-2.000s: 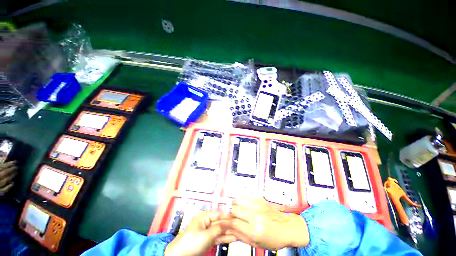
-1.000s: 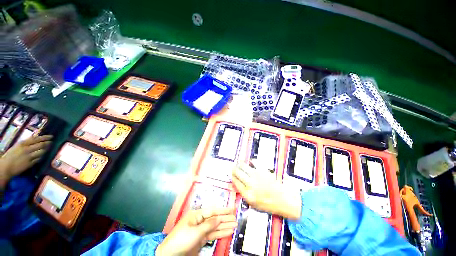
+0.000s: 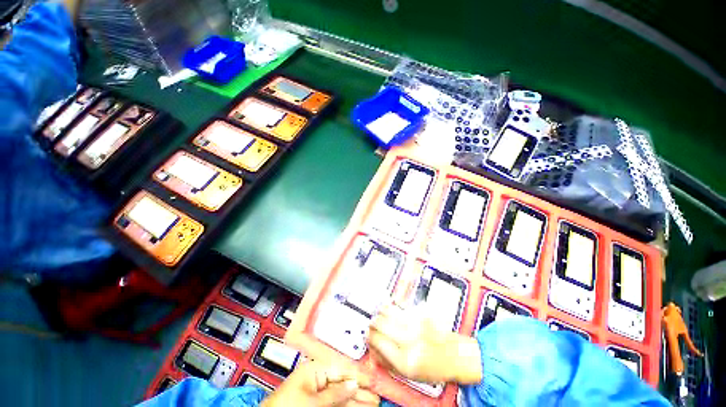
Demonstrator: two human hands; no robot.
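Note:
The red-pink assembly tray (image 3: 654, 278) lies in front of me, with white front housings (image 3: 519, 238) in two rows. My right hand (image 3: 418, 346) is over the tray's near left part, fingers curled downward, partly covering a housing. My left hand (image 3: 326, 385) is at the tray's front left edge, fingers curled, just below and left of my right hand. The hands are close together. Both are slightly blurred, and I cannot tell if a small piece is between the fingers. My right sleeve hides parts of the near row.
Orange housings (image 3: 235, 145) lie in a black tray to the left. A second red tray (image 3: 181, 337) sits lower left. A blue bin (image 3: 388, 119), plastic sheets (image 3: 593, 171) and a loose white unit (image 3: 511, 151) are behind. An orange-handled air gun (image 3: 677, 334) lies right. A person's blue sleeve (image 3: 36, 143) is left.
The view has turned left and down, showing the second red tray. My hands came apart, then close together again at the tray's front left. The other person's arm now reaches across at the left.

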